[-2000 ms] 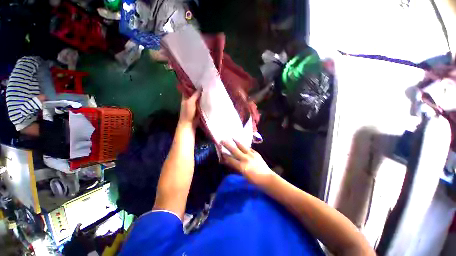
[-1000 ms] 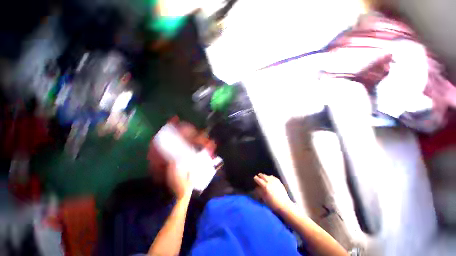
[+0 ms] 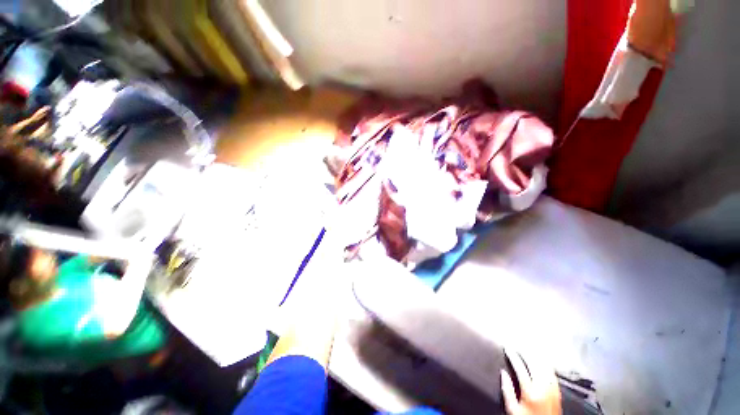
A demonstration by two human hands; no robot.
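The padded board (image 3: 438,312) runs diagonally above the white table (image 3: 633,284). A heap of reddish-brown and white cloth (image 3: 511,150) lies at the back of the table, on a blue folded item or tray (image 3: 446,263). My left hand (image 3: 312,320) reaches toward the board's far left end; it is washed out by glare, so its fingers and any hold are hidden. My right hand (image 3: 531,389) is at the board's near right end at the bottom edge, fingers bent by a small dark shape I cannot identify.
A person in green (image 3: 81,312) is at the left beside a neighbouring sewing station (image 3: 138,194). A red cloth (image 3: 604,138) hangs on the pale wall (image 3: 454,49) at the back right. A dark blue line (image 3: 302,267) crosses the white surface left of the board.
The view has swung right, from the floor to the table and wall. The white and reddish-brown piece earlier in my left hand is not distinguishable there now. My right hand has moved to the board.
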